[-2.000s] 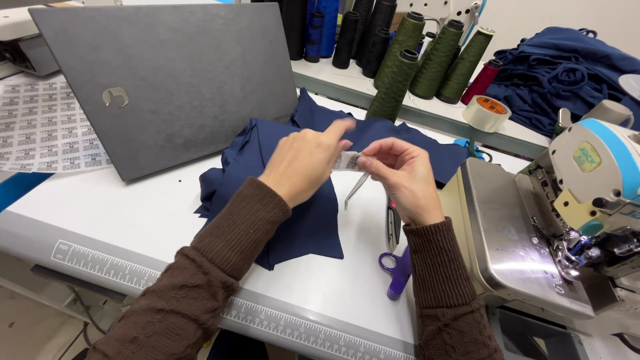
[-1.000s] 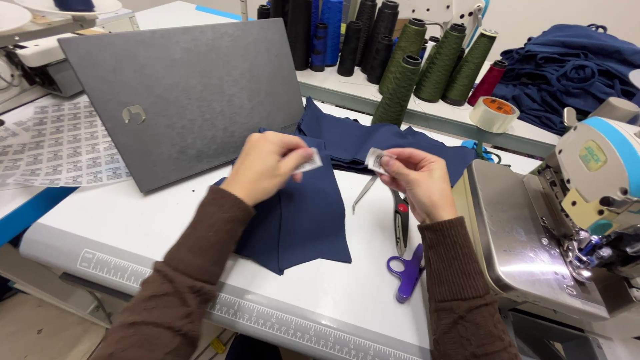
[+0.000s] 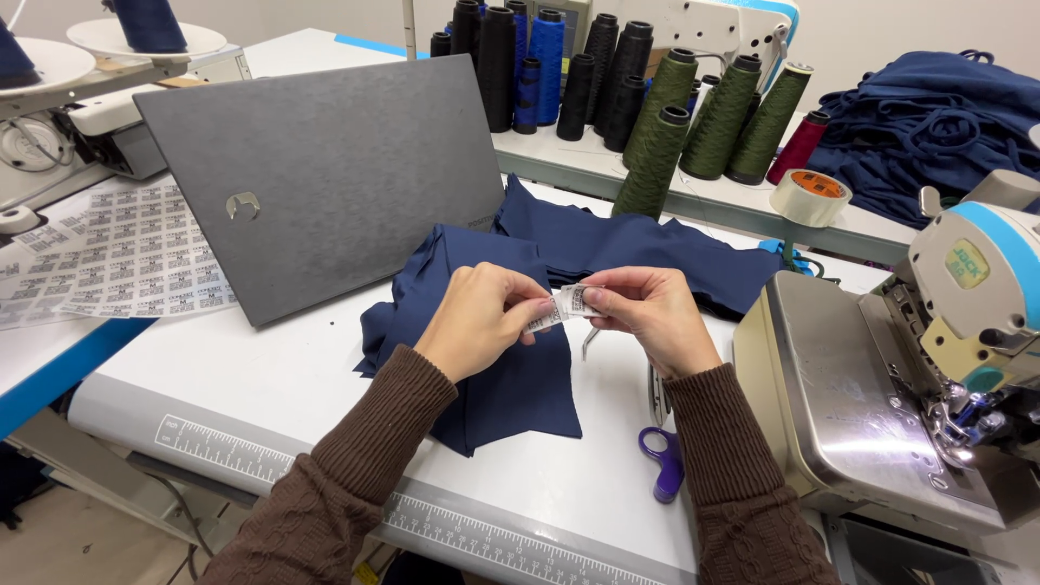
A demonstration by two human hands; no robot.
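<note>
My left hand (image 3: 487,319) pinches a small printed white label (image 3: 545,315) between thumb and fingers. Close against it on the right, my right hand (image 3: 655,313) pinches another white label (image 3: 578,301), and the two labels meet or overlap. Beneath and behind the left hand lie navy fabric pieces (image 3: 520,390); a second navy stack (image 3: 642,252) lies behind the right hand. Metal tweezers (image 3: 589,343) show partly below the labels. Scissors with a purple handle (image 3: 668,471) lie beside the right wrist, partly hidden by the sleeve.
A grey laptop (image 3: 333,171) stands at the left, near printed label sheets (image 3: 146,252). An overlock sewing machine (image 3: 861,390) is at the right. Behind are thread cones (image 3: 670,154), a tape roll (image 3: 811,197) and piled navy garments (image 3: 934,122). A ruler strip (image 3: 520,544) runs along the table's front edge.
One second ago my hands were apart, each with a white piece; now they have come together with the labels meeting between them. The purple-handled scissors remain on the table.
</note>
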